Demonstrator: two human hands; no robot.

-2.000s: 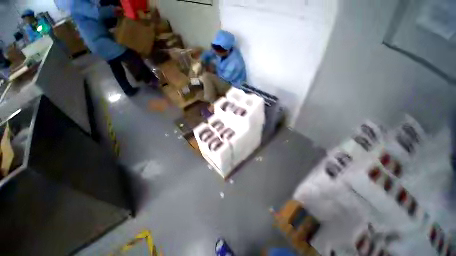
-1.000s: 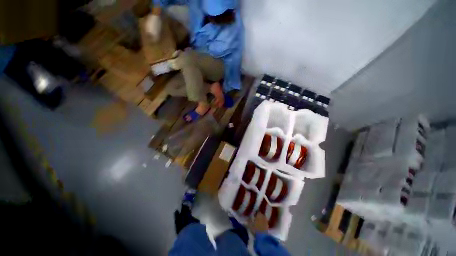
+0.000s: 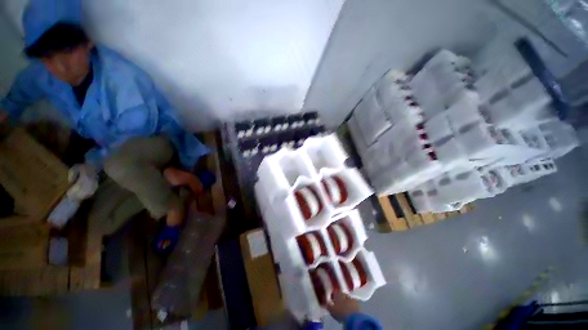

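A stack of white foam trays [image 3: 293, 258] stands in front of me, its top stepped in two levels. Several red-brown wound rings with white middle bands, such as this toroidal inductor [image 3: 311, 247], sit in its deep pockets. The two rearmost pockets are empty. My right hand [image 3: 342, 305], with a blue sleeve, is at the near end of the stack, its fingers at the nearest rings. It is small and blurred, so its grip is unclear. My left hand is not in view.
A seated person in blue [image 3: 122, 116] is at the left among brown cartons [image 3: 29, 171]. Black-block blister trays [image 3: 277, 129] stand behind the stack by the wall. A carton [image 3: 261, 277] is left of it. More stacked foam trays [image 3: 445, 122] stand on a pallet at right.
The view has moved close to the foam stack and swung right, bringing the right-hand stacks nearer. My right hand remains at the near end; the other arm has left view.
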